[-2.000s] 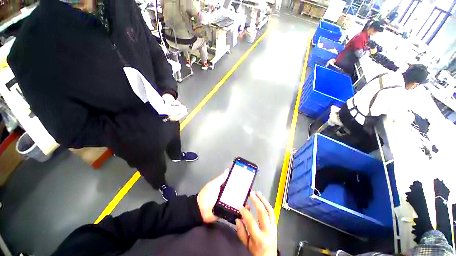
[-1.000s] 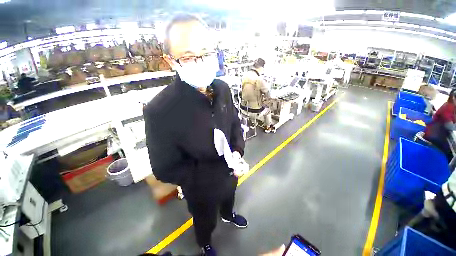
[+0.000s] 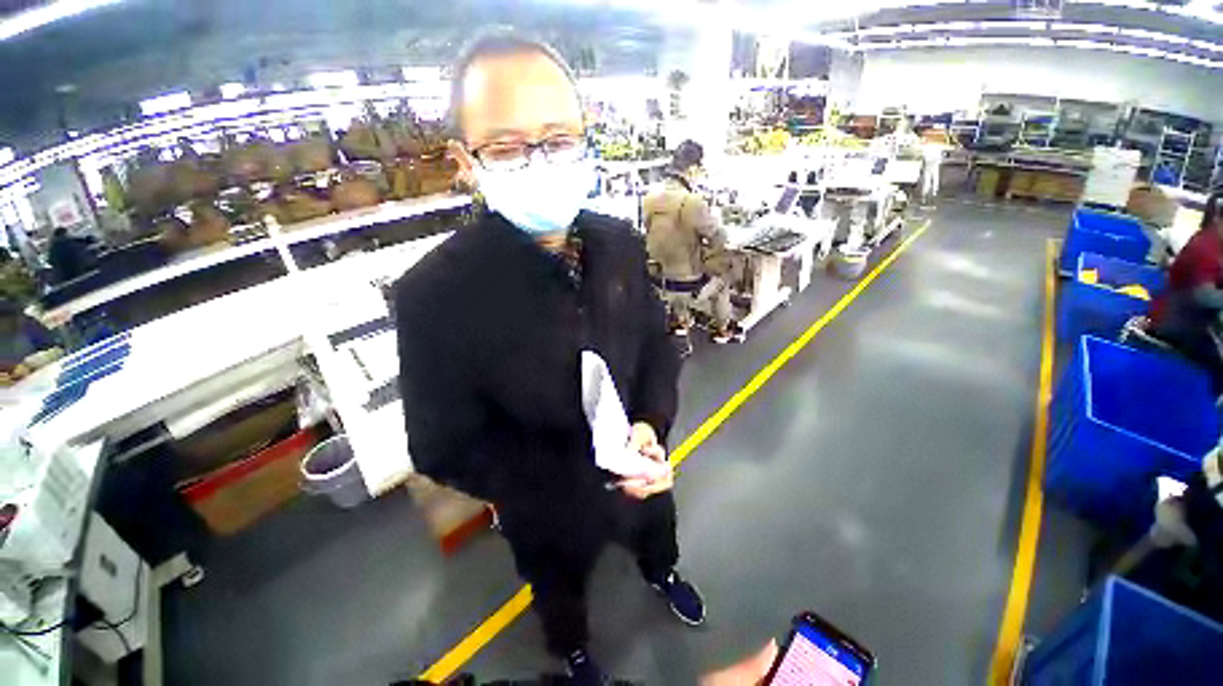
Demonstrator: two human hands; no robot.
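A black smartphone with a lit screen shows at the bottom edge of the view, its lower part cut off. My left hand is at the phone's left side, mostly cut off by the edge and slightly blurred; its fingers show only in small part, against the phone. My right hand is not in view.
A person in black stands close in front, holding a white paper sheet. Blue bin carts line the aisle at right. A long white table and a grey bucket are at left. A seated worker is farther back.
Since the first frame the view has tilted up and left, so the phone has shifted to the bottom edge and my right hand has left the picture. The phone's screen content differs.
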